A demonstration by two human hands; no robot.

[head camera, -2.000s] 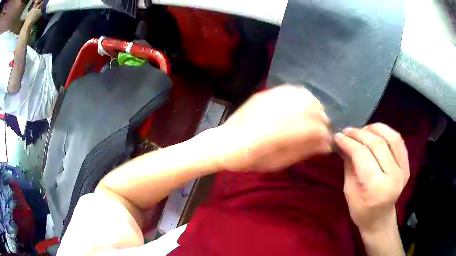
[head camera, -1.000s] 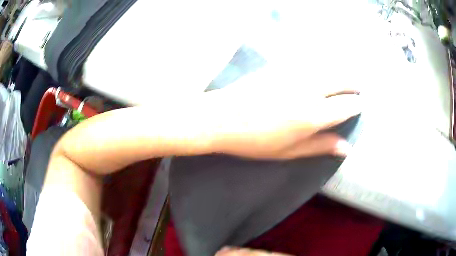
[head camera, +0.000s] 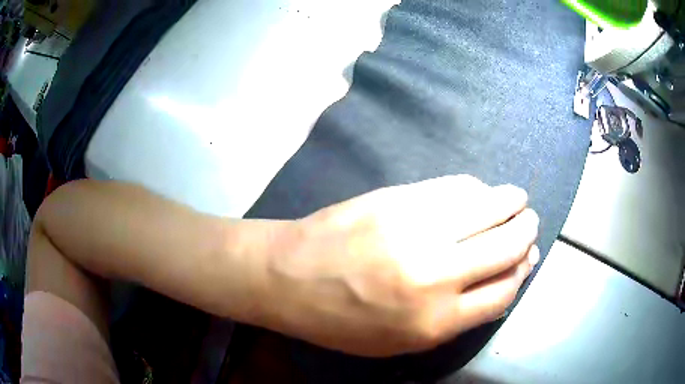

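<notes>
A dark grey cut panel (head camera: 451, 97) lies on the white sewing table (head camera: 195, 112), its curved right edge running up to the presser foot (head camera: 582, 97) of the sewing machine (head camera: 627, 49). My left hand (head camera: 420, 262), bare, lies palm down on the panel, fingers together, fingertips near the panel's right edge. Whether the fingers pinch the cloth is hidden under the hand. The lower part of the panel hangs past the table's front edge. My right hand is not in the picture.
A stack of dark cut panels (head camera: 94, 82) lies at the table's far left. A bright green plastic piece (head camera: 616, 9) is on the machine head. A small metal and black attachment (head camera: 616, 127) sits right of the foot. A seam line crosses the table at the right.
The view has moved up from the lap to the table and machine. The panel now lies spread up to the foot, with my left hand flat on it. My right hand has left the picture.
</notes>
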